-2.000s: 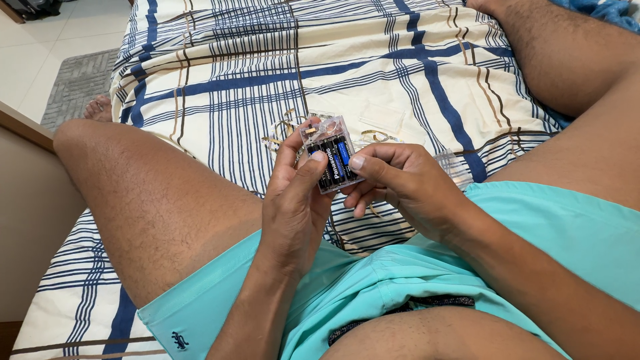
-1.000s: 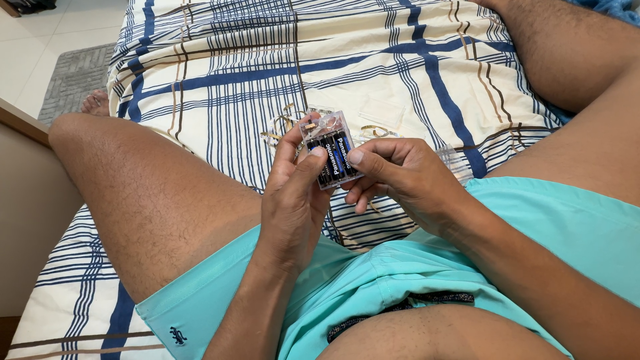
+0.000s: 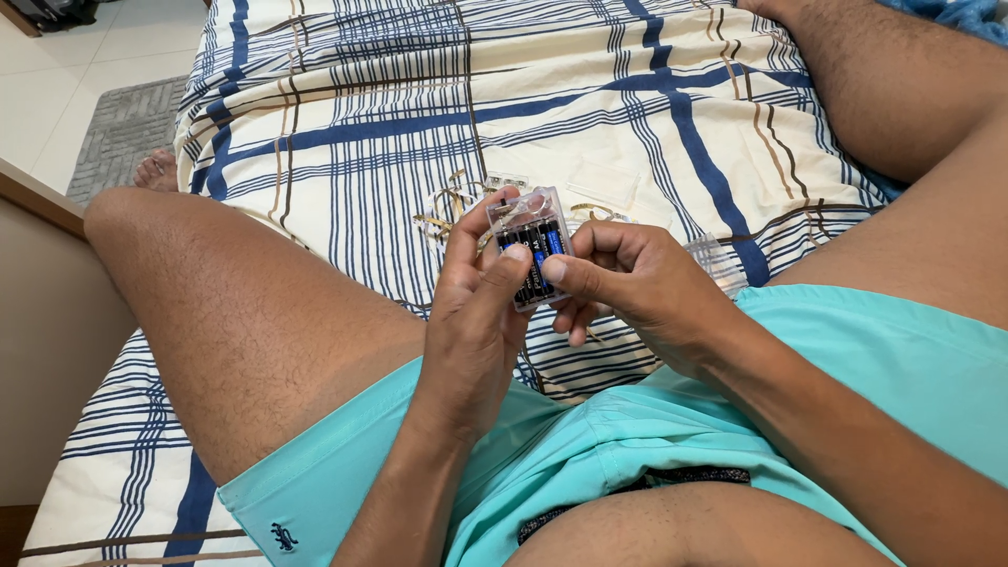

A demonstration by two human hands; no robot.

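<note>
A clear plastic battery holder [image 3: 554, 206] with several dark batteries [image 3: 532, 272] side by side in it is held above the bed. My left hand [image 3: 480, 307] grips it from the left, its thumb pressing on the batteries and its fingers behind the case. On the right, my right hand [image 3: 630, 287] has its thumb on the rightmost battery and its fingers at the case's right edge. Behind the case, a thin LED strip [image 3: 445, 213] lies in loose coils on the bedsheet, and part of it shows to the right of the case. The undersides of the holder are hidden.
On the striped bedsheet [image 3: 394, 157] lie a flat clear plastic piece [image 3: 605, 183], a small clear part [image 3: 506, 180] and a clear plastic case or wrapper [image 3: 715, 264] by the right thigh. My legs flank these things. A grey mat [image 3: 126, 126] is on the floor at the left.
The battery holder has turned slightly in my hands. Both hands stay on it, with my right thumb still at its right side.
</note>
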